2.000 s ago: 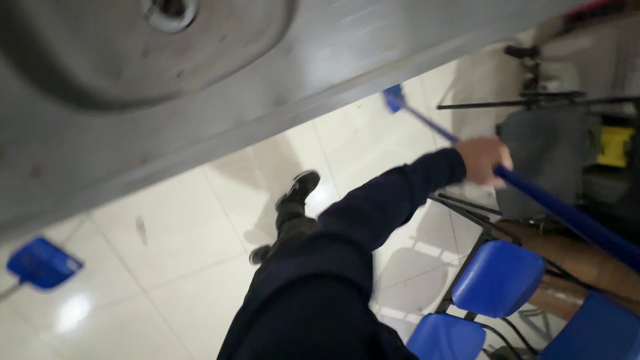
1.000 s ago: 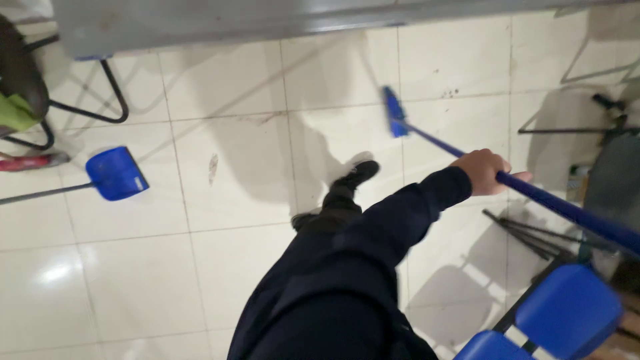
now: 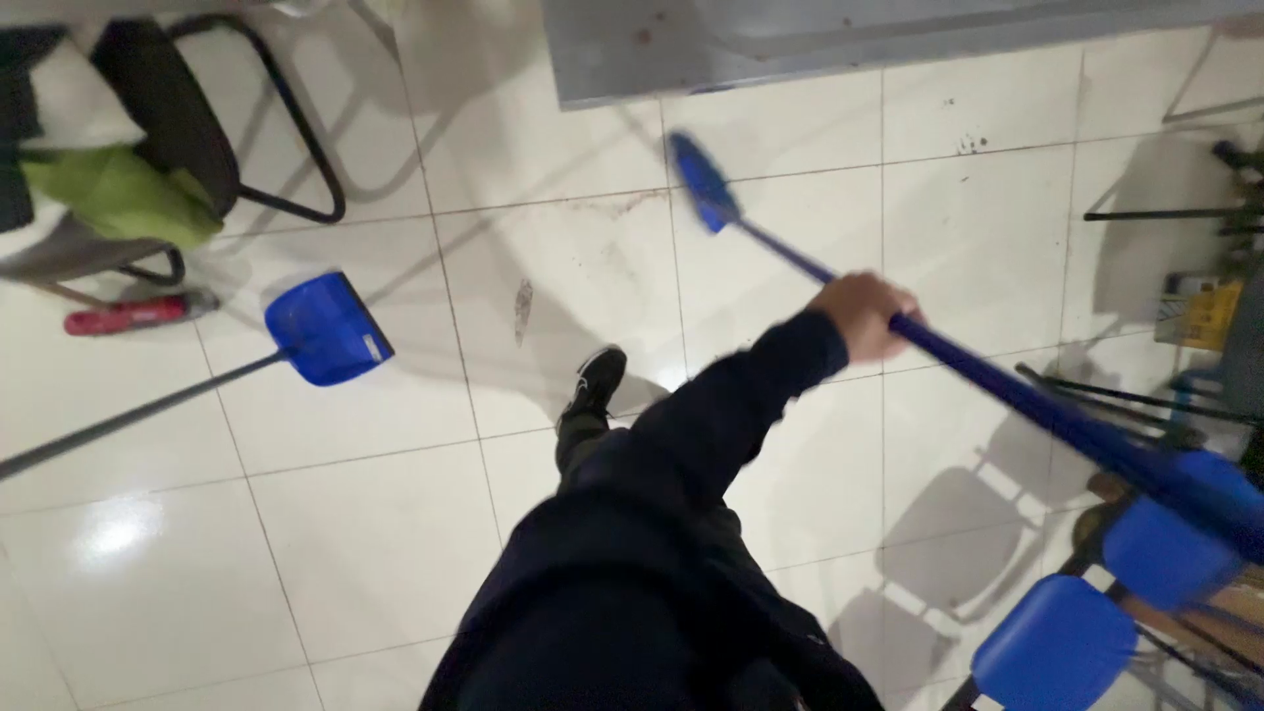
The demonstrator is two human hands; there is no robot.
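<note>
My left hand (image 3: pixel 867 316), in a dark sleeve, is closed around the blue handle (image 3: pixel 1037 410) of a long broom. From my fist the handle slopes up-left to a blue broom head (image 3: pixel 703 183) on the tiled floor, near the grey metal counter's edge. Its other end runs out of view at the right. My right hand is outside the picture. At the left, a blue long-handled dustpan (image 3: pixel 321 329) lies on the tiles, apart from the broom.
A grey metal counter (image 3: pixel 790 44) spans the top. At left stand a black-framed chair (image 3: pixel 296 128) holding a green cloth (image 3: pixel 123 193) and a red-handled tool (image 3: pixel 128 314) on the floor. Blue seats (image 3: pixel 1057 642) are at lower right, a yellow item (image 3: pixel 1210 311) above them.
The view has swung left, away from the counter's sink basin, showing more floor, the dustpan and the chair. My left hand has kept its hold on the broom handle throughout.
</note>
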